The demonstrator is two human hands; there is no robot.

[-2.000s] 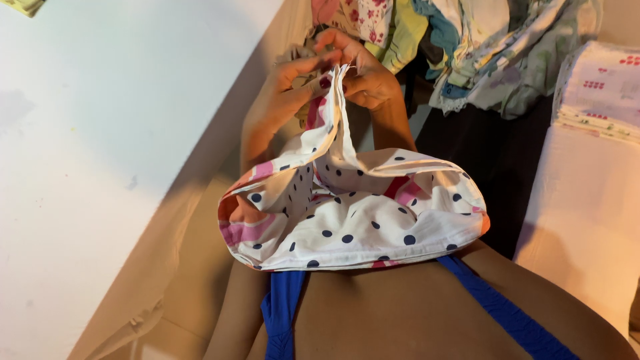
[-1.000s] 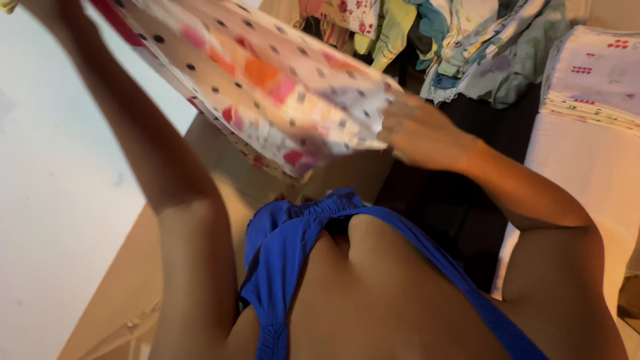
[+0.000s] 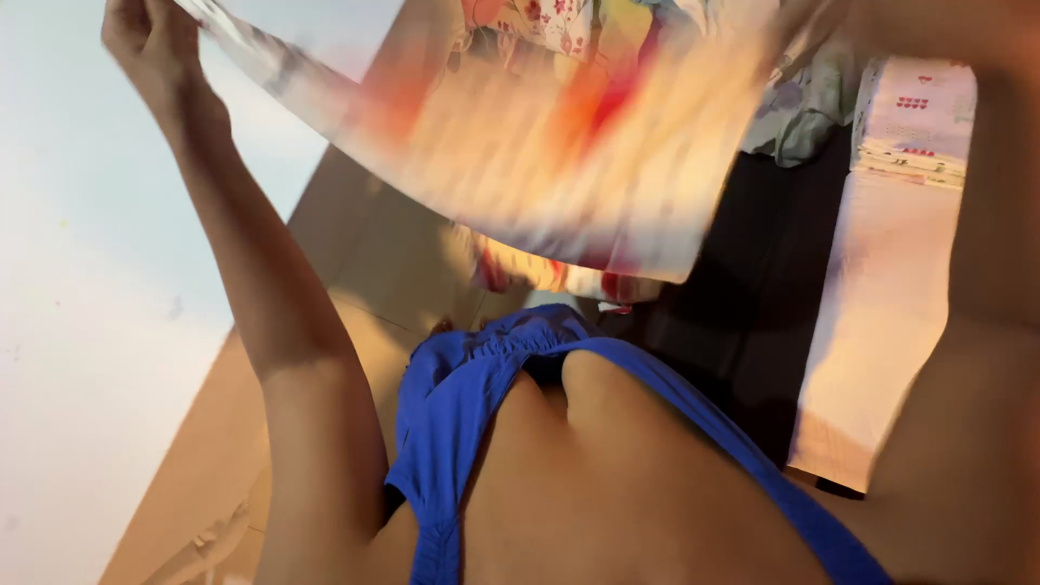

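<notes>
A large patterned cloth [image 3: 528,154], pale with orange and red patches, is stretched in the air between my raised arms and blurred by motion. Its upper left corner is gripped in my left hand [image 3: 154,36], at the top left of the head view. At the top right, my right hand [image 3: 821,28] is blurred and partly cut off by the frame edge, close to the cloth's other upper corner; its fingers cannot be made out. The cloth's lower edge hangs in a curve, with more patterned fabric [image 3: 561,272] showing beneath it.
Rumpled printed cloths [image 3: 800,106] lie at the upper right, partly behind the raised cloth. A folded stack of printed fabric [image 3: 914,122] rests on a long pale padded surface [image 3: 869,325] at the right. A white surface [image 3: 97,325] fills the left side, beside tiled floor [image 3: 382,244].
Two seconds ago the dotted cloth was bunched in front of me with both hands together at its top. Now my hands are far apart and the cloth is spread out.
</notes>
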